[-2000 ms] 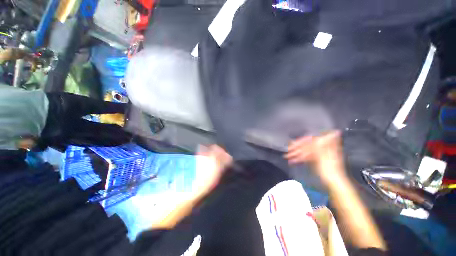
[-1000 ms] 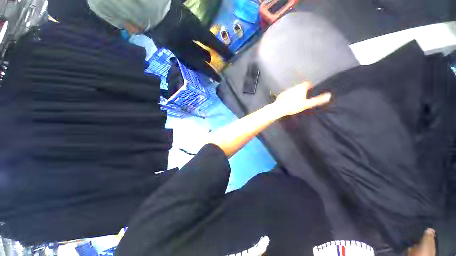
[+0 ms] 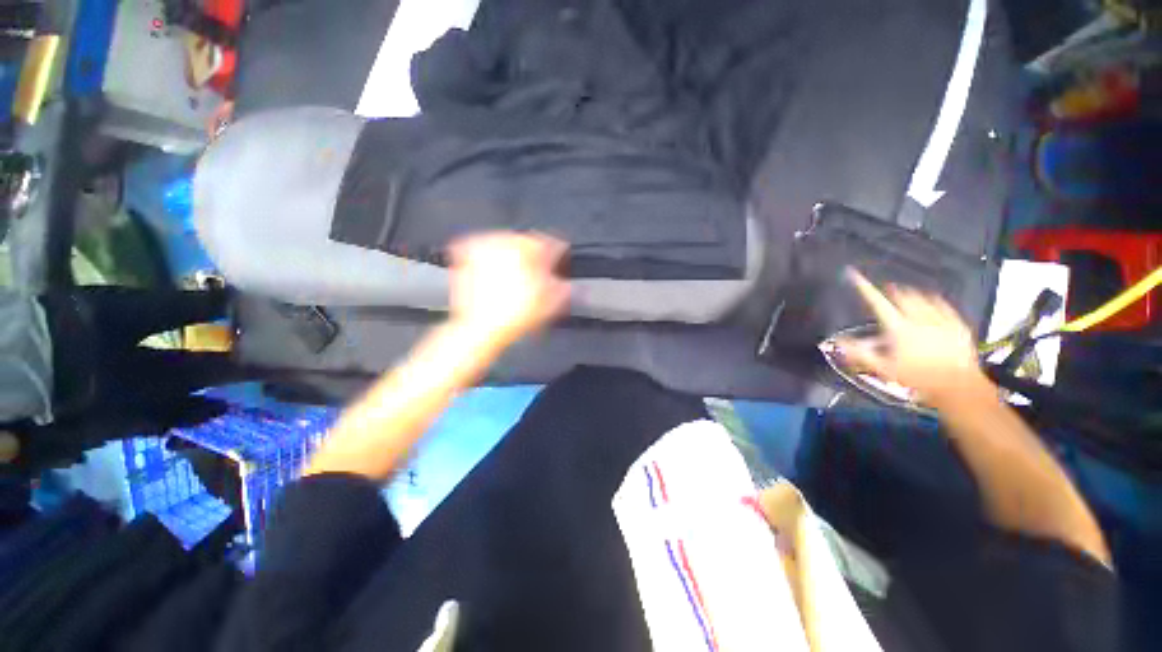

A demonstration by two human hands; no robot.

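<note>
A black garment [image 3: 573, 191] lies with a flat straight-edged part across the grey padded form [image 3: 274, 204]; the rest is bunched behind it. My left hand [image 3: 510, 287] is blurred at the garment's front edge, over the pad; its grip is unclear. My right hand [image 3: 920, 341] is over the silvery steam iron [image 3: 879, 382], right of the pad. The hand hides the handle, so whether it is closed on it cannot be told. One finger points out forward.
A small dark flat object [image 3: 308, 329] lies at the table's front left. White strips [image 3: 949, 121] lie on the dark cover. A yellow hose [image 3: 1115, 306] runs right past a white card [image 3: 1030, 287]. A blue crate [image 3: 255, 465] is on the floor. White cloth [image 3: 695, 548] covers my lap.
The view has swung back to the right. The garment now lies flatter across the pad. My left hand is at its front edge, and my right hand is at the iron.
</note>
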